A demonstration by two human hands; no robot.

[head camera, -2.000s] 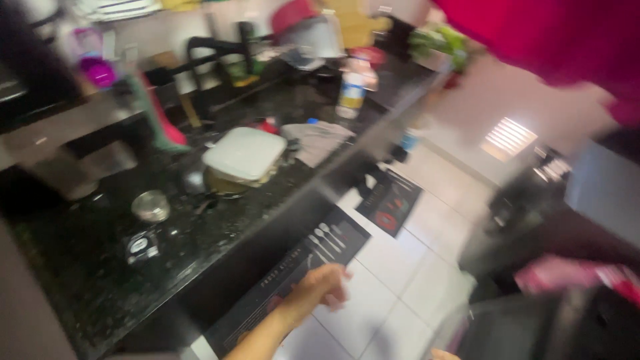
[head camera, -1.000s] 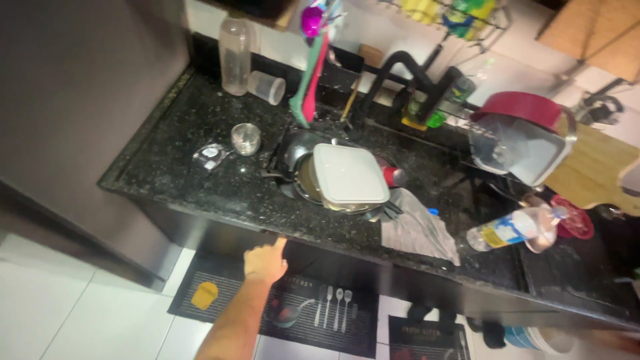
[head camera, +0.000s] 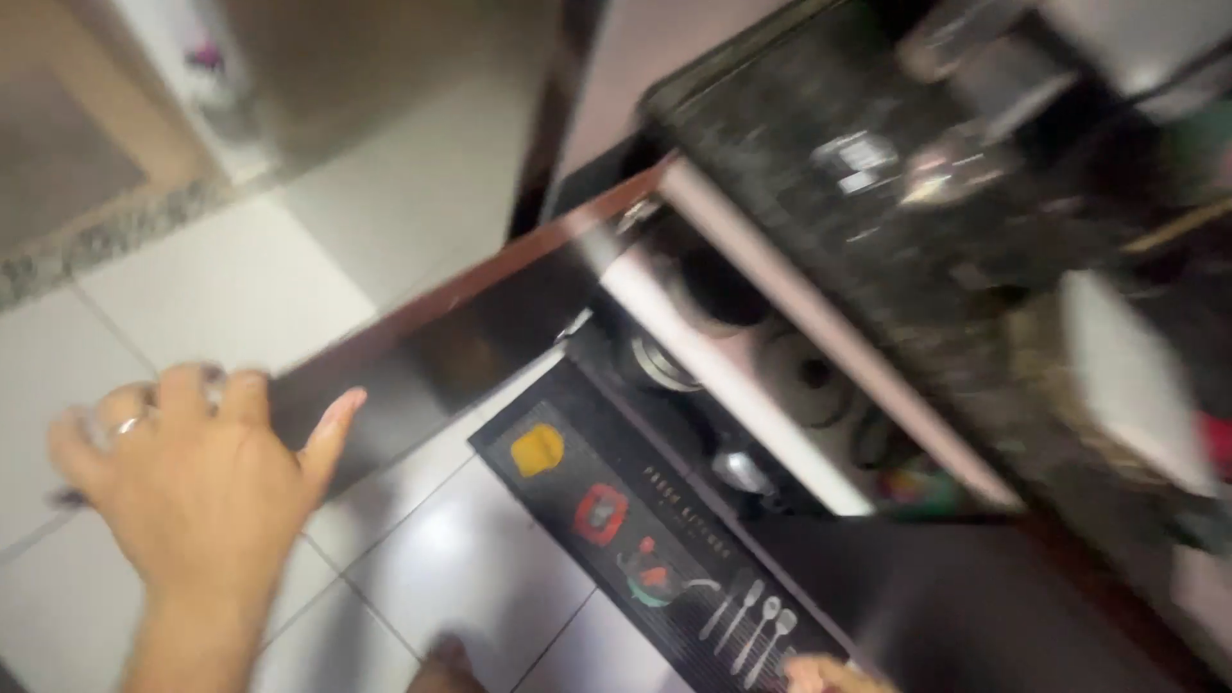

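Observation:
My left hand is at the left, back up, with a ring on one finger. Its fingers are spread and its thumb overlaps the outer end of an open dark cabinet door; whether they touch is unclear. Only a few fingers of my right hand show at the bottom edge, near the kitchen mat; what they hold is hidden. Inside the open cabinet under the counter are metal pots, a dark round lid or pan and a shiny metal item, all blurred.
The black stone counter runs along the right, bearing clear plastic or glass items and a white lidded container. The door juts across the white tiled floor. A foot shows at the bottom. A doorway threshold lies upper left.
The view has swung left and down. The cabinet under the counter now stands open, its inside in sight. One hand was at the counter's front edge a second ago; now both hands show.

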